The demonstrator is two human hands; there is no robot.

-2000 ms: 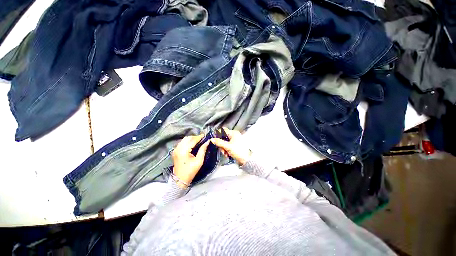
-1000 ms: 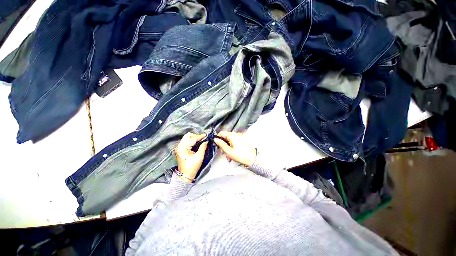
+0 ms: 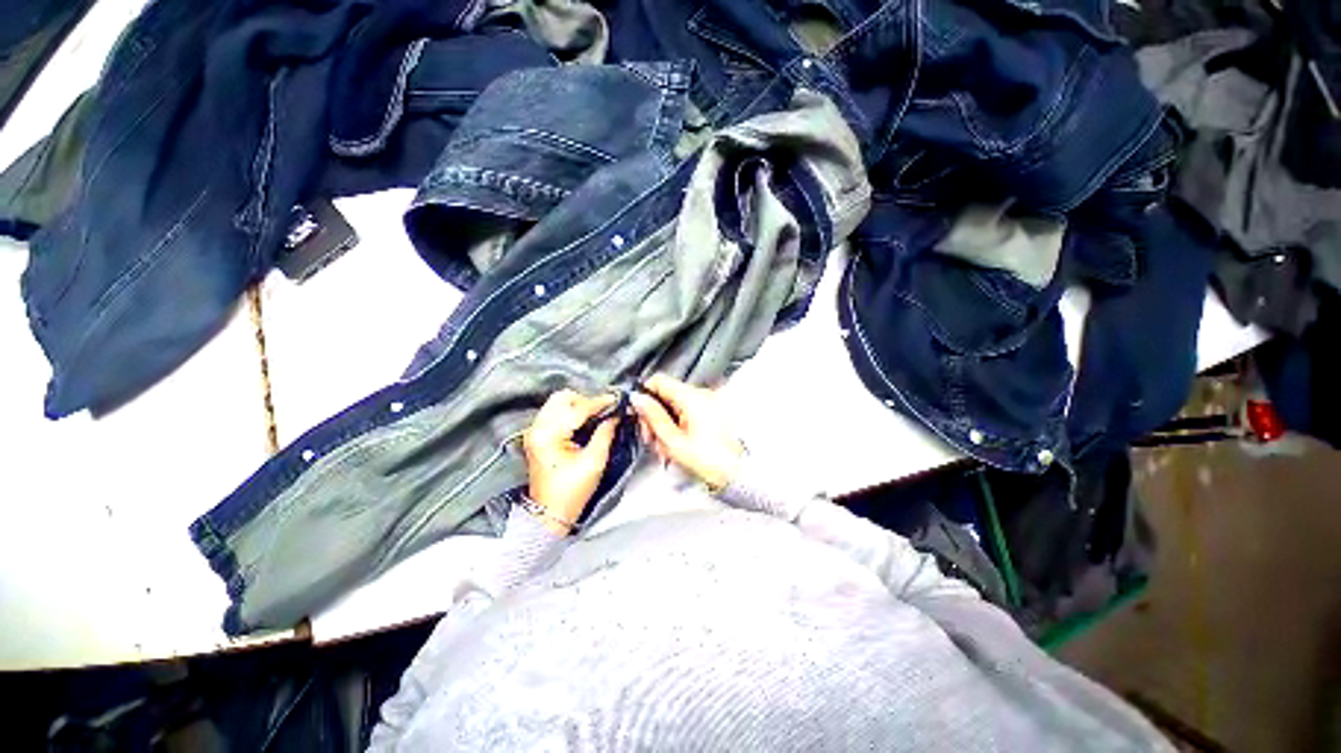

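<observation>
A denim jacket or shirt (image 3: 441, 441) lies on the table with its pale grey-green inside up and a dark blue placket (image 3: 427, 386) with small silvery studs along its upper edge. My left hand (image 3: 568, 459) and my right hand (image 3: 691, 436) meet at the garment's near edge. They pinch a small dark blue piece (image 3: 624, 405), perhaps a cuff or tab, between their fingertips. More dark blue cloth hangs below the fingers. No tool can be made out in either hand.
A white tabletop (image 3: 118, 544) bears dark blue garments (image 3: 162, 206) at the left and more (image 3: 1000, 118) at the right. A black tag (image 3: 316, 240) lies near the table joint. Grey and black garments (image 3: 1250, 162) are at far right. A green-edged bin (image 3: 1096, 615) stands below the table.
The fingertips have closed in around the small dark piece, and less of it shows between them. The right hand has shifted slightly. The garment has stayed almost still.
</observation>
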